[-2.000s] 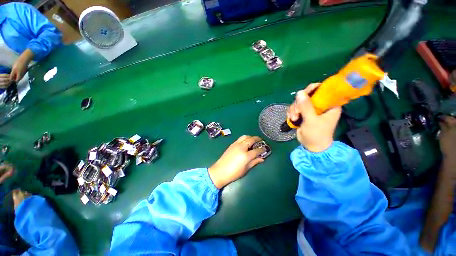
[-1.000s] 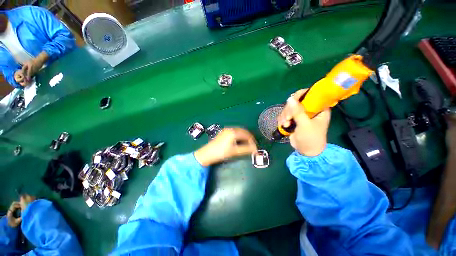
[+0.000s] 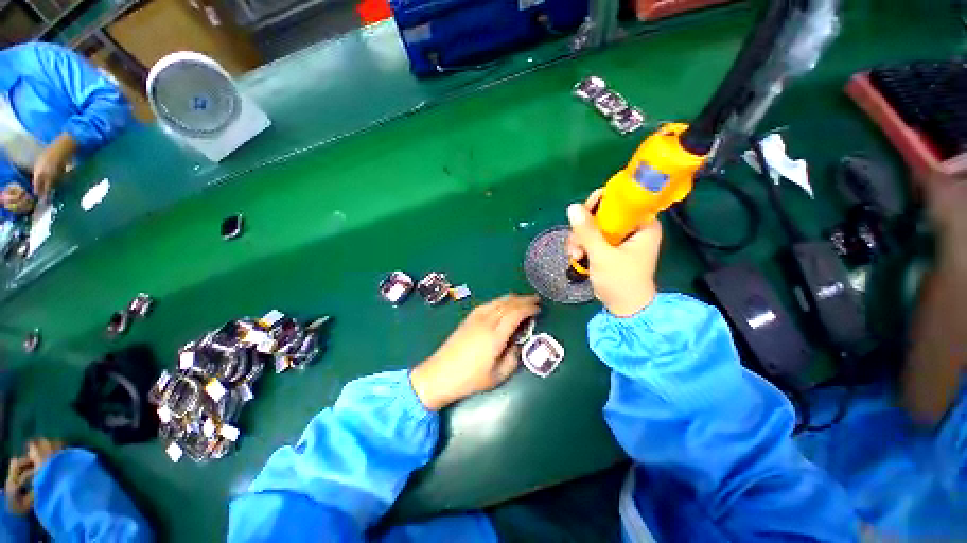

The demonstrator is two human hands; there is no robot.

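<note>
My right hand (image 3: pixel 621 263) grips the yellow-orange electric screwdriver (image 3: pixel 644 189). Its dark tip points down at the round grey speckled plate (image 3: pixel 548 265). My left hand (image 3: pixel 482 350) is low over the bench, its fingertips on an electronic module (image 3: pixel 523 332) that they partly hide. A second silver-rimmed module (image 3: pixel 542 356) with a pale centre lies against it on the right. Two loose modules, one (image 3: pixel 397 287) and another with a white tab (image 3: pixel 434 287), lie above my left hand. The module pile (image 3: pixel 207 384) with white tabs is at the left.
Three modules in a row (image 3: pixel 610 104) lie on the green belt, and a dark one (image 3: pixel 232 226) lies further left. Black power supplies (image 3: pixel 755 321) with cables are at right, by a red tray (image 3: pixel 901 133). A white fan (image 3: pixel 196 98) and blue case (image 3: pixel 488 32) stand behind. Other workers sit at both sides.
My left hand has come down beside the released module, with another at its fingertips. The single module on the belt no longer shows. The screwdriver remains over the plate.
</note>
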